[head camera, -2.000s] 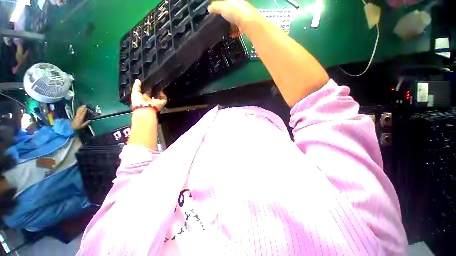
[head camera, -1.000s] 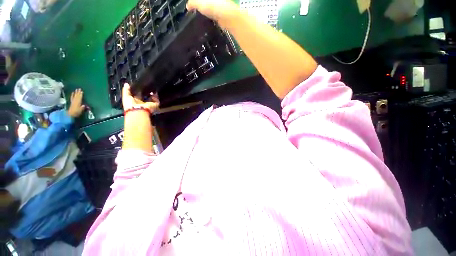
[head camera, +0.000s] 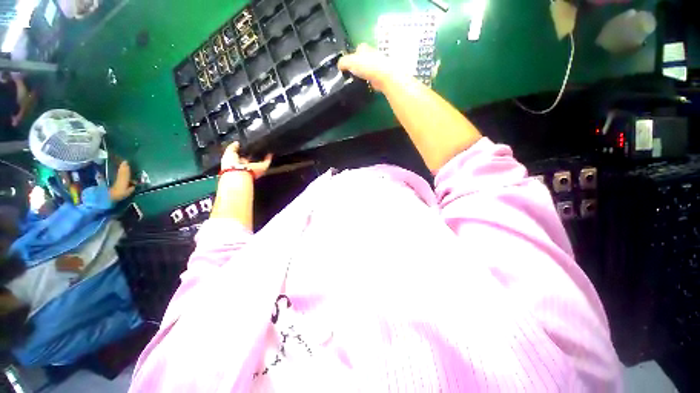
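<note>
A black parts tray (head camera: 265, 86) with a grid of pockets lies on or just above the green bench, turned at a slant. Gold-brass small metal parts (head camera: 222, 60) sit in several far-left pockets; one more pocket near the middle also holds some. Many other pockets look empty. My left hand (head camera: 244, 163) is at the tray's near left edge, fingers on its rim. My right hand (head camera: 370, 67) grips the tray's right end. Whether another tray lies under it is too dark to tell.
A white perforated sheet (head camera: 407, 42) lies right of the tray on the green bench (head camera: 506, 73). A white desk fan (head camera: 66, 139) and a person in a blue smock (head camera: 73, 269) are at the left. Square modules (head camera: 564, 181) sit below right; a box with red lights (head camera: 652, 138) stands right.
The tray's near side has come down from a steep tilt, so its pockets now face up more. My right hand has moved nearer with it. The dark tray seen under it is now covered.
</note>
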